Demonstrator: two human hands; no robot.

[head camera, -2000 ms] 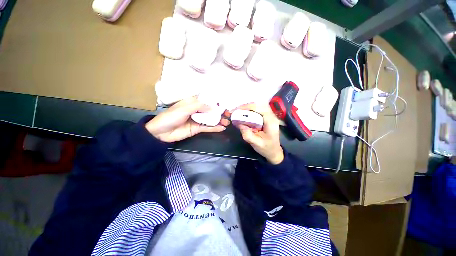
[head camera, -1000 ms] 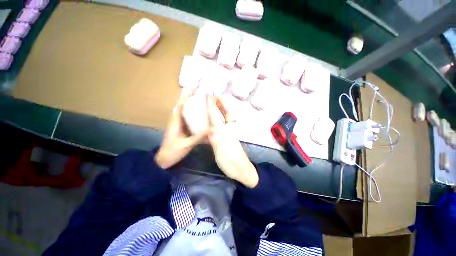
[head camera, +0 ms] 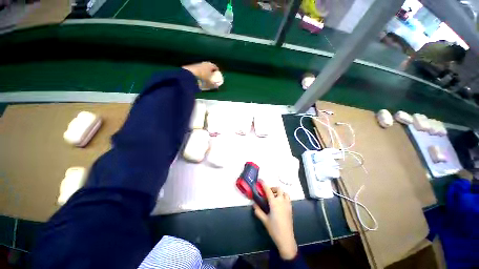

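My left hand (head camera: 202, 72) reaches far forward over the green belt, its fingers on a pale hand warmer unit (head camera: 215, 79). My right hand (head camera: 278, 213) is at the front of the white mat, its fingers around the handle of the red and black infrared thermometer (head camera: 249, 178), whose head points away from me. Several cream units with pink undersides, such as one hand warmer (head camera: 197, 146), stand on the white mat (head camera: 184, 197), washed out by glare. My left sleeve hides part of the mat and cardboard.
Two units (head camera: 83, 128) lie on the left cardboard sheet (head camera: 31, 152). A power strip (head camera: 317, 176) with white plugs and looped cables is right of the mat. A slanting metal post (head camera: 346, 58) rises behind. Another unit (head camera: 308, 80) sits on the belt (head camera: 252, 84). People are at far right.
My hands have parted from the unit they held together. My left arm has stretched forward to the belt, and my right hand has moved to the thermometer. A second unit now shows on the cardboard.
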